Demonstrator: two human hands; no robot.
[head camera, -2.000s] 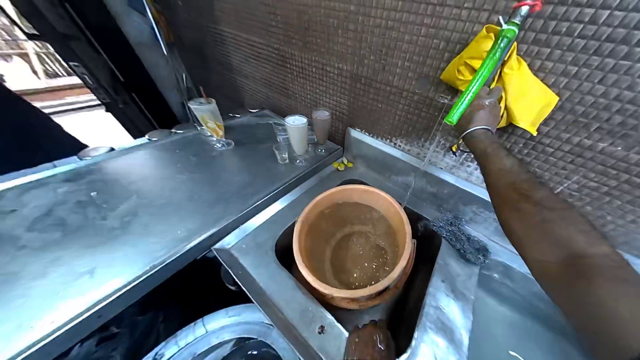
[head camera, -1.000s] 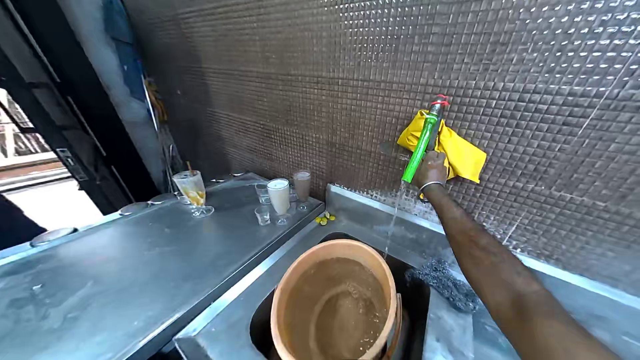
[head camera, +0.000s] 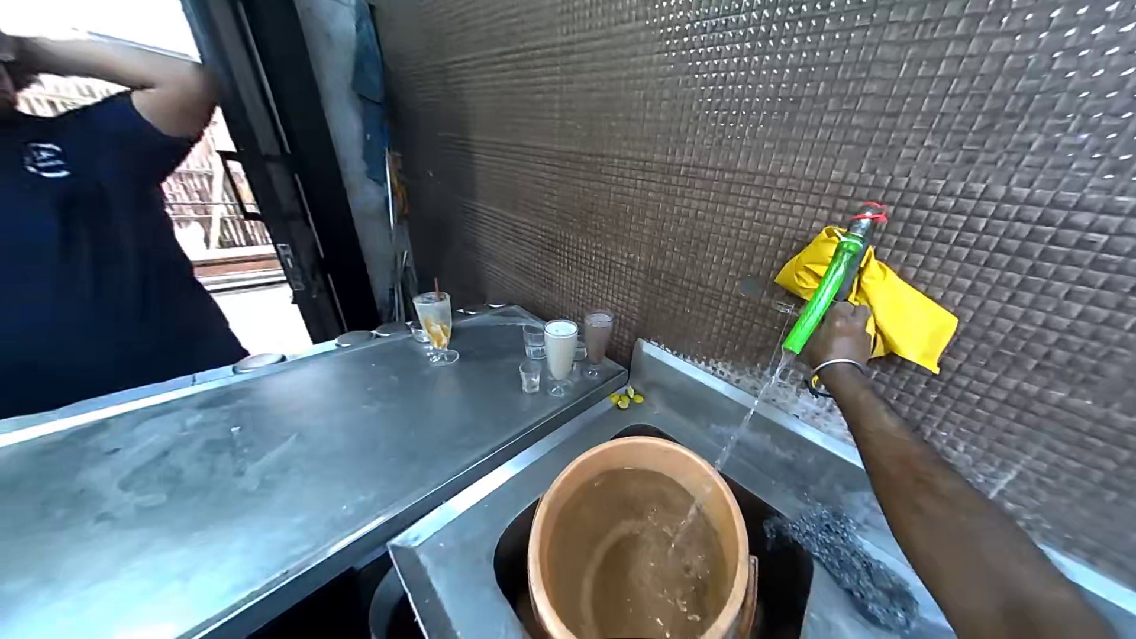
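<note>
My right hand (head camera: 840, 334) grips the tap behind a green hose (head camera: 824, 293), in front of a yellow cloth (head camera: 905, 311) on the wall. Water runs from the hose's lower end in a thin stream into an orange-brown plastic bucket (head camera: 729, 524). The bucket stands in the metal sink (head camera: 461, 568) and holds cloudy brownish water. A dark mesh scrubber or net (head camera: 852, 564) lies at the sink's right side. My left hand is not in view.
Left of the sink runs a steel counter (head camera: 293, 453) with a milky drink glass (head camera: 560, 351), a brown one (head camera: 597, 342), small glasses and a stained dessert glass (head camera: 435, 321). Yellow-green pieces (head camera: 626, 398) lie by the sink corner. A person in dark clothing (head camera: 98, 248) stands beyond the counter.
My left hand, seen at the bucket's near rim two seconds ago, has gone out of view. The stream from the hose looks thicker. The person has come into view at the left as the view shifted.
</note>
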